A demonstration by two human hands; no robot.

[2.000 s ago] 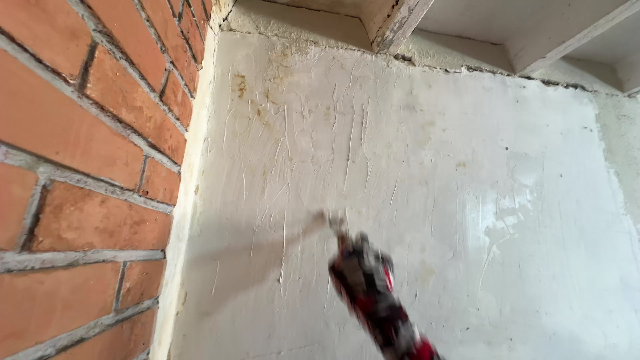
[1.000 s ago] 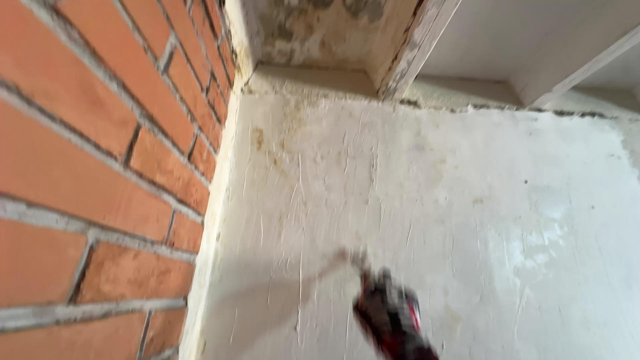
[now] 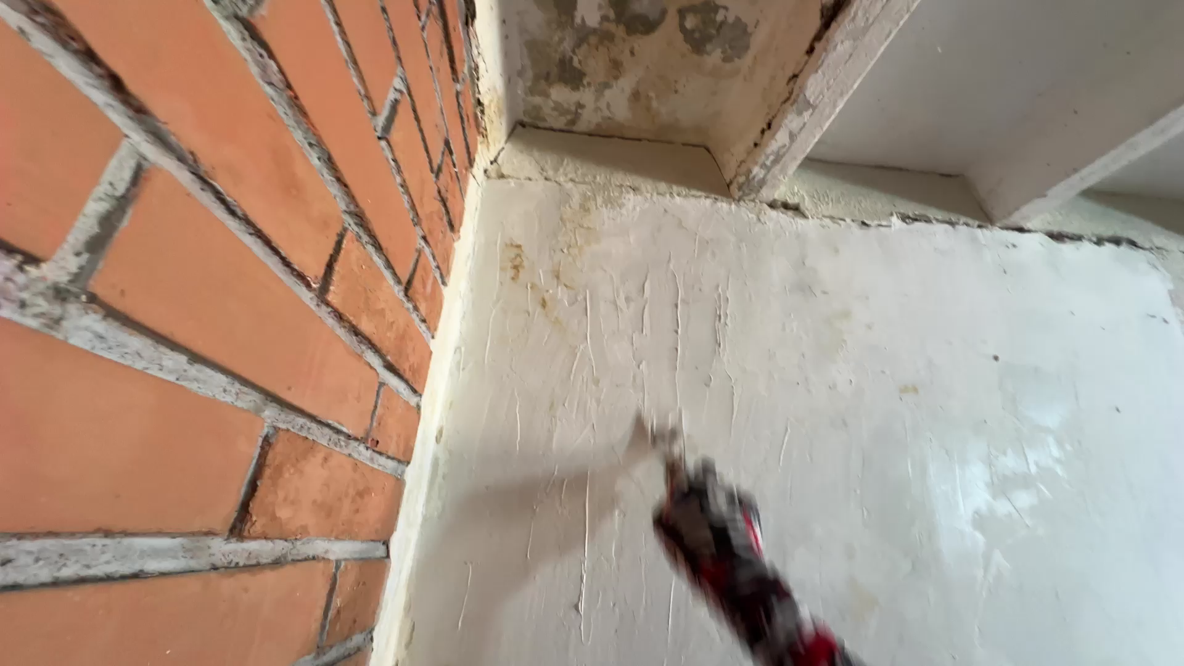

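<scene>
One gloved hand (image 3: 710,518), blurred by motion, reaches up from the lower right; its dark and red sleeve runs off the bottom edge. By the way the arm comes in it seems to be my right hand. It is closed around a small tool with a pale, flat end (image 3: 662,433), perhaps a scraper or putty knife, which is at or close to the whitish plastered wall (image 3: 814,388). Thin raised ridges and brown stains mark the plaster around it. A shadow of hand and tool falls on the wall to their left. My left hand is out of view.
An orange brick wall (image 3: 185,416) with grey mortar meets the plaster at a corner on the left. Overhead, a pale beam (image 3: 814,102) and a second beam (image 3: 1091,157) stand out from the ceiling. Between beam and brick, the ceiling panel (image 3: 638,65) is stained and peeling.
The view has tilted upward since the first frame, showing more ceiling. The hand still holds the tool at the wall; its own motion is hard to separate from the view's.
</scene>
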